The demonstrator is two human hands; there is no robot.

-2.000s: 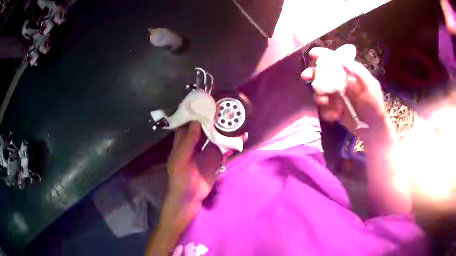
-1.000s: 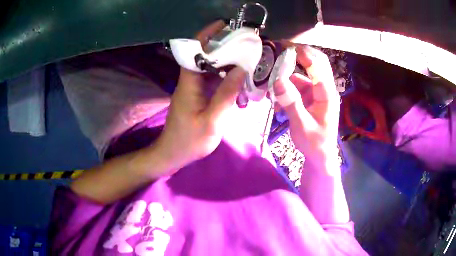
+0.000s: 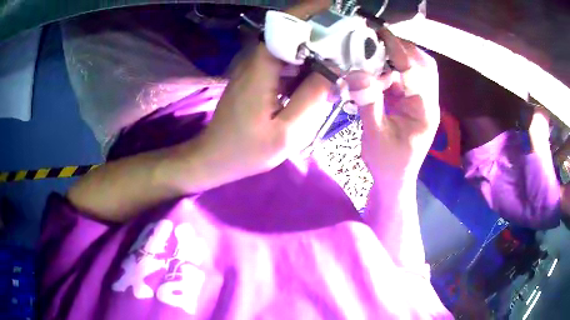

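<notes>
A part-built white scooter body (image 3: 334, 40) is held up at the top of the view, with dark rods and a silver wire loop at its far end, cut off by the frame edge. My left hand (image 3: 275, 106) grips the body from the left and below. My right hand (image 3: 400, 94) is at the body's right side, its fingers against a white part with a round dark grille. The fingertips are partly blurred and overlap the body. A thin rod with a small round end hangs between the hands.
A blue small-parts crate (image 3: 345, 164) heaped with tiny pale pieces is below the hands. The bench's glaring pale edge (image 3: 481, 53) curves at the upper right. Another person's purple sleeve (image 3: 515, 178) is at the right. Yellow-black floor tape (image 3: 47, 174) lies at the left.
The body has been raised and turned, so the wheel no longer shows clearly. My right hand has come in from the right and now presses against the body. The view has tilted down toward my lap.
</notes>
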